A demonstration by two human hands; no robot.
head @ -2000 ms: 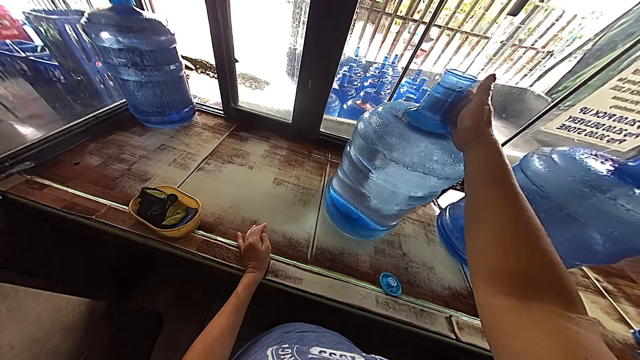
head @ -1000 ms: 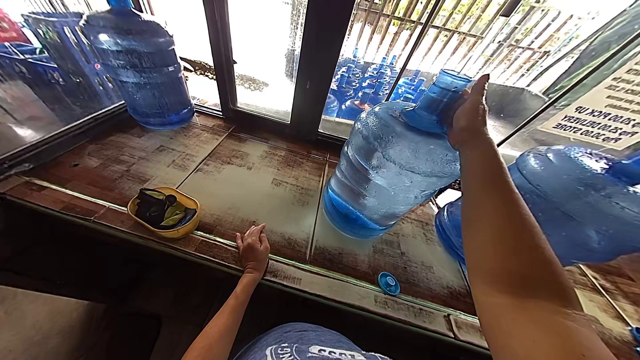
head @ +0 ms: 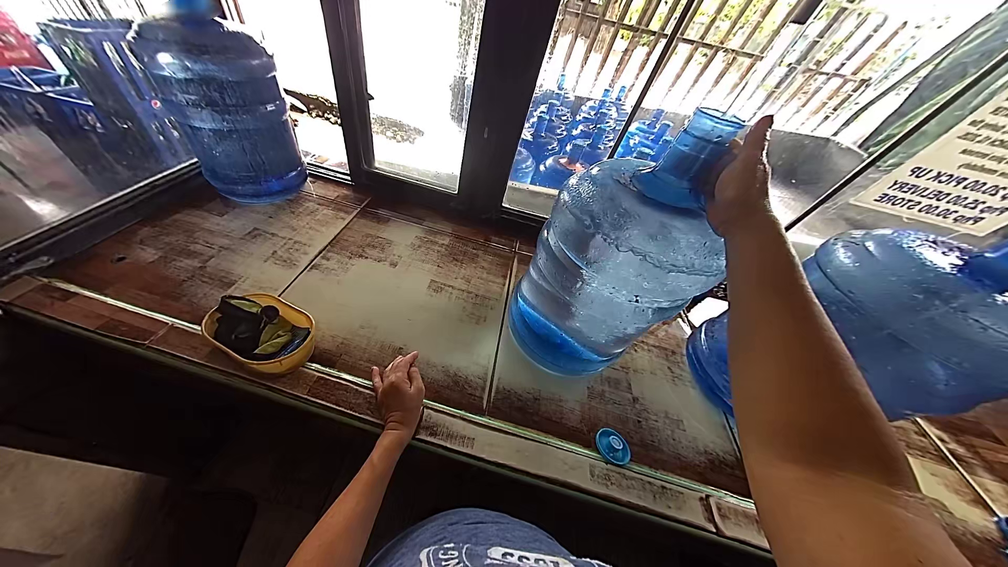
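Observation:
My right hand (head: 742, 179) is on the neck of a blue water jug (head: 622, 260), which stands uncapped on the tiled counter (head: 409, 291); the far side of the neck hides some of the fingers. A darker blue layer shows at the jug's base. My left hand (head: 399, 390) rests on the counter's front edge with nothing in it, its fingers close together. A round blue cap (head: 613, 446) lies between my hands near that edge. Left of my left hand sits a yellow plastic tub (head: 287, 361) with dark and yellowish items inside.
One blue jug (head: 236, 110) stands at the back left by the glass. Another (head: 906, 323) is at the right, partly behind my right forearm. Dark window frames (head: 508, 102) line the counter's back. Outside are several blue jugs (head: 583, 126) and a metal basin (head: 819, 161).

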